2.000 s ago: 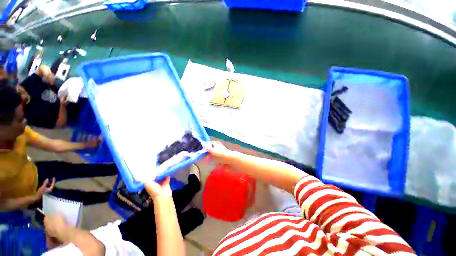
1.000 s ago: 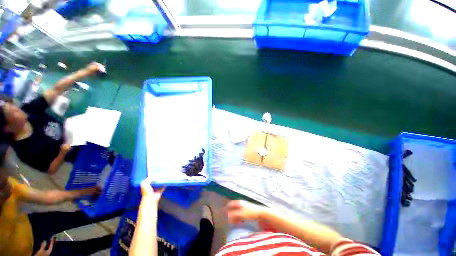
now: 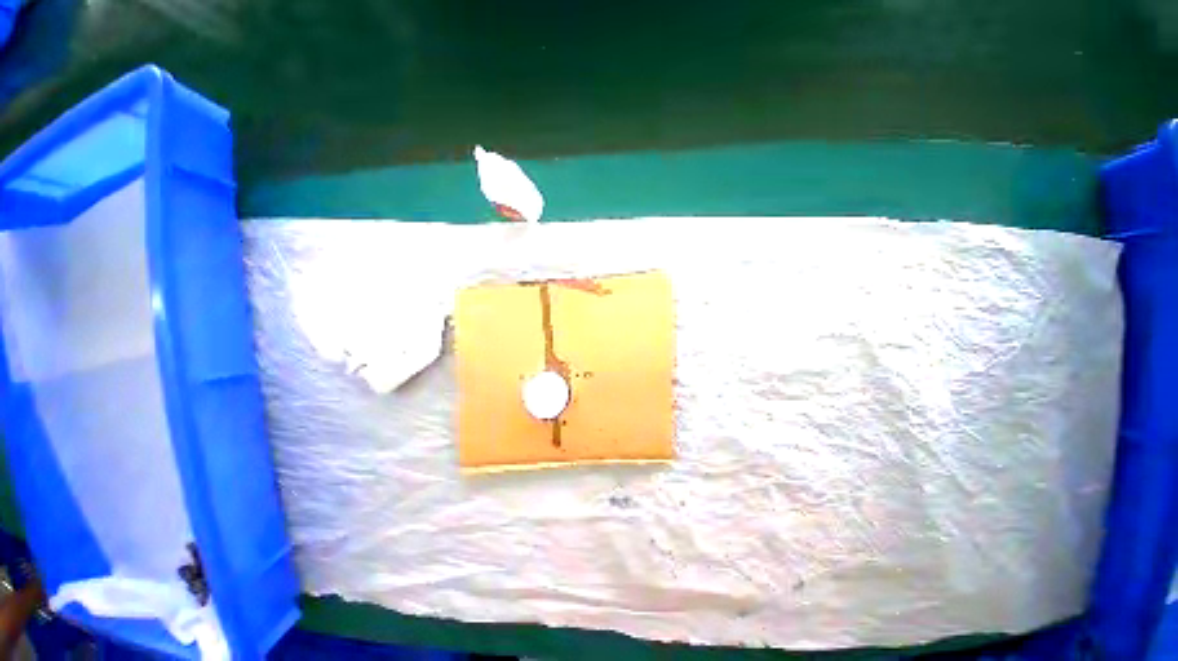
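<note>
No hand of mine shows for certain. The tan cardboard pad (image 3: 620,375) lies on the wrinkled whitish bench cover (image 3: 878,413), straight in front of me. A dark line runs down the pad, and the round white glue dish (image 3: 545,395) sits on it. A crumpled white cloth (image 3: 388,338) lies left of the pad. The small white glue bottle (image 3: 509,185), with a reddish mark, lies behind it. The left blue tray (image 3: 233,387) holds a whitish liner (image 3: 91,349), with a few small dark pieces (image 3: 195,575) at its near right corner.
Another blue tray (image 3: 1143,349) stands at the right edge, cut off by the picture. The green bench top (image 3: 775,91) runs behind the cover. A dark, blurred, skin-like shape shows at the lower left edge; whose it is cannot be told. A blue object is at the top left corner.
The left tray, earlier held up by my left hand, now rests at the left end of the cover. Both my hands have left the clear view. The view has moved closer over the pad.
</note>
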